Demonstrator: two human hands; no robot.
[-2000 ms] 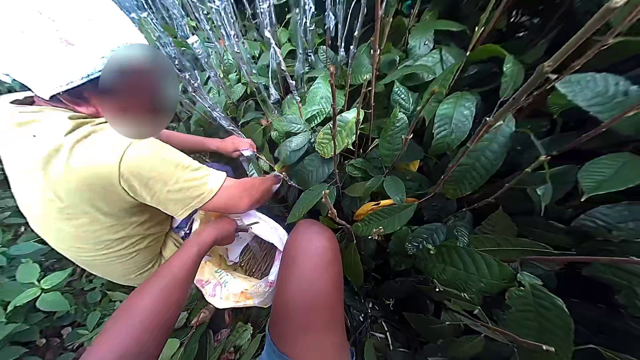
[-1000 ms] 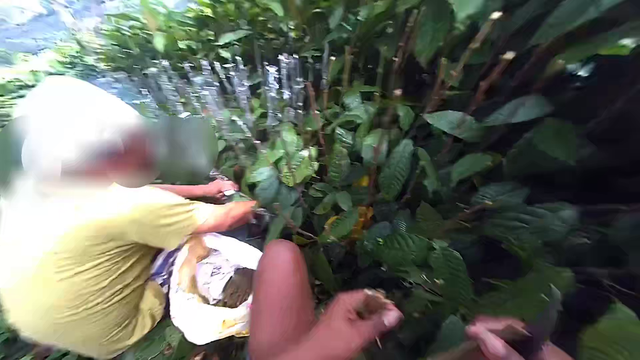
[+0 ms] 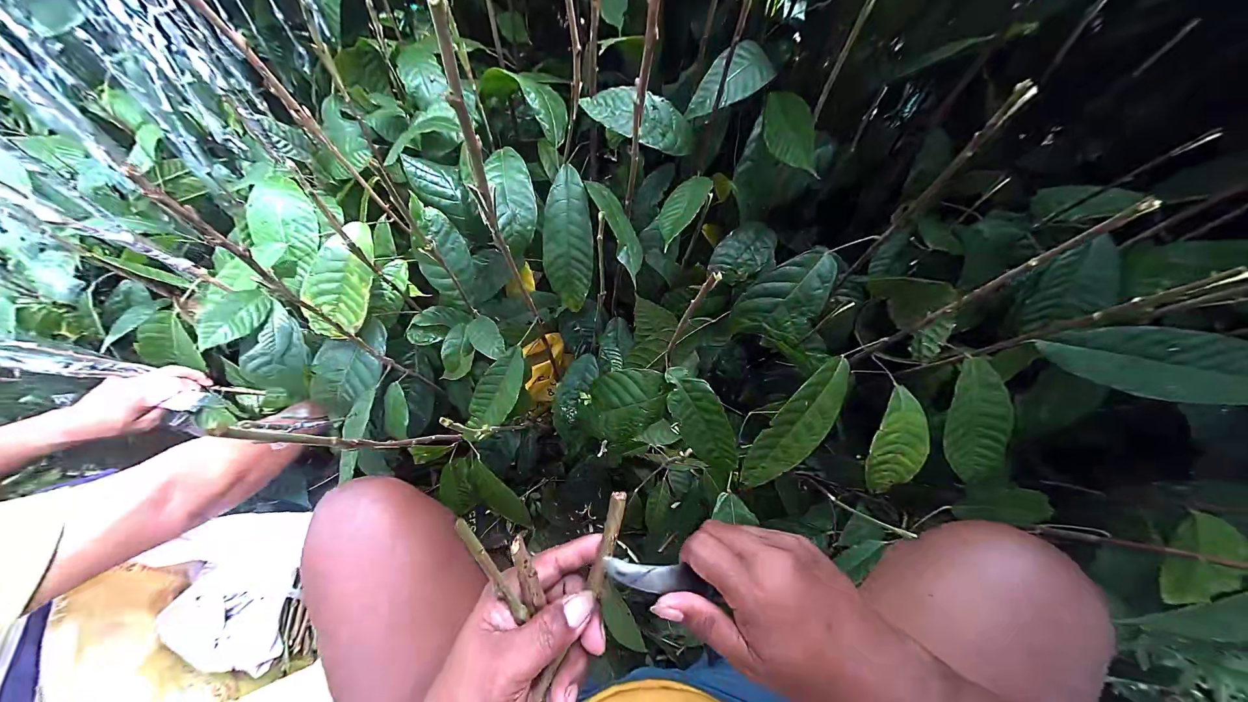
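Note:
Low in the middle, my left hand (image 3: 531, 624) holds several short cut woody sticks (image 3: 481, 561), which fan upward from the fingers. Another cut stick (image 3: 612, 536) stands between its thumb and fingers. My right hand (image 3: 770, 604) grips a small knife (image 3: 648, 575) by its dark handle. The curved metal blade points left, and its tip touches or nearly touches the side of the upright stick. Both hands are between my knees. The lower ends of the sticks are partly hidden by the left hand.
Leafy shrubs with bare cut stems (image 3: 473, 146) rise ahead and to the right. At left, another person's hands (image 3: 141, 400) are among stems with clear plastic wrapping. A white sack (image 3: 234, 595) with sticks and cloth lies beside my left knee. Something yellow (image 3: 544, 366) shows among the leaves.
Two seconds ago one of my hands was at the sack; now both hands are between my knees, with sticks and a knife. The view has swung right and down.

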